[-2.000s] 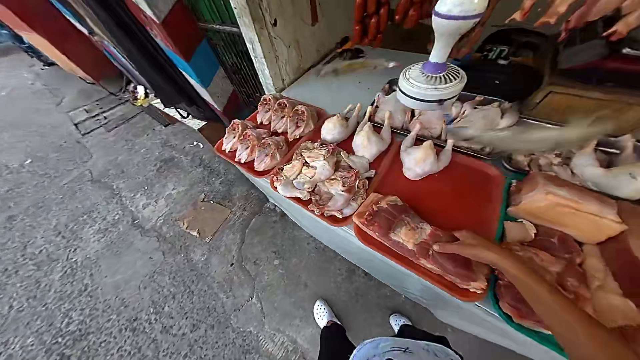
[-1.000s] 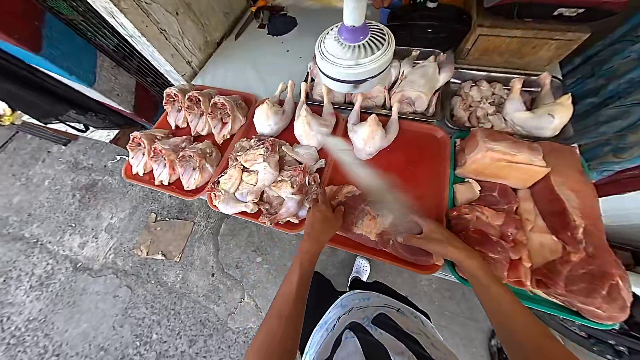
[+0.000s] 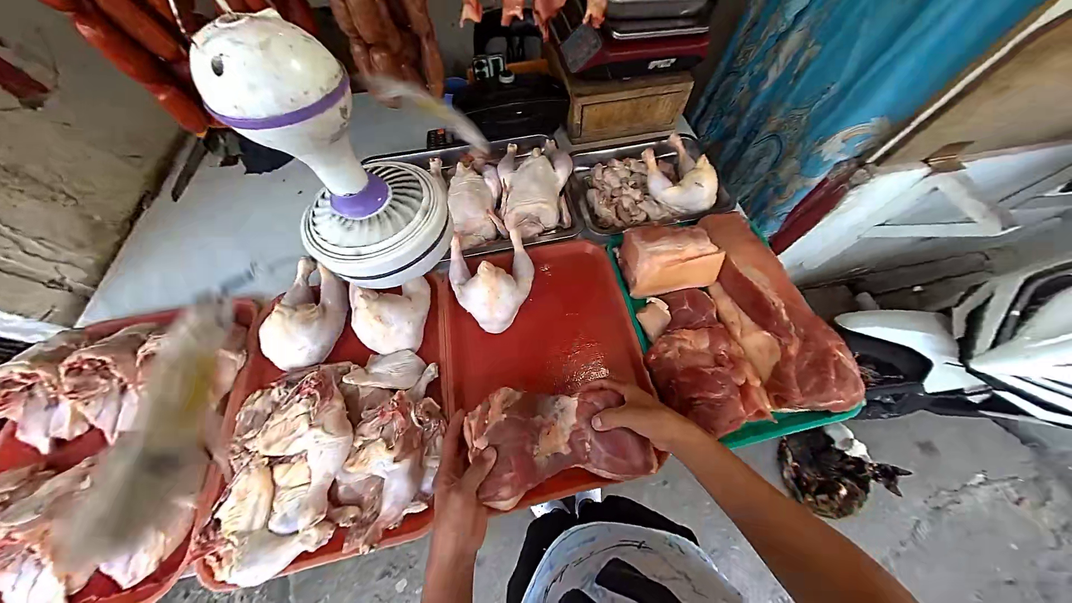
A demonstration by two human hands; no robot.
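Observation:
A slab of raw meat (image 3: 557,444) lies at the near end of a red plastic tray (image 3: 578,335). My left hand (image 3: 465,473) grips its left end, thumb on top. At its right end, my right hand (image 3: 632,414) holds it with the thumb over the upper face and fingers along the far edge. A chicken leg quarter (image 3: 494,293) rests at the tray's far left. Cut chicken pieces (image 3: 327,452) are heaped on the red tray to the left, beside my left hand. To the right, large raw meat cuts (image 3: 779,335) fill a green tray (image 3: 749,431).
A white and purple fan motor (image 3: 377,218) hangs over the trays, its moving blades blurred. Metal trays (image 3: 578,209) with chicken stand behind. Sausages (image 3: 142,67) hang at the upper left. A weighing scale (image 3: 641,50) sits on a wooden box (image 3: 628,109). A cat (image 3: 829,473) lies on the ground at right.
My left hand, out of view two seconds ago, is now on the meat's left end. My right hand stays at its right end. The view has swung right and closer.

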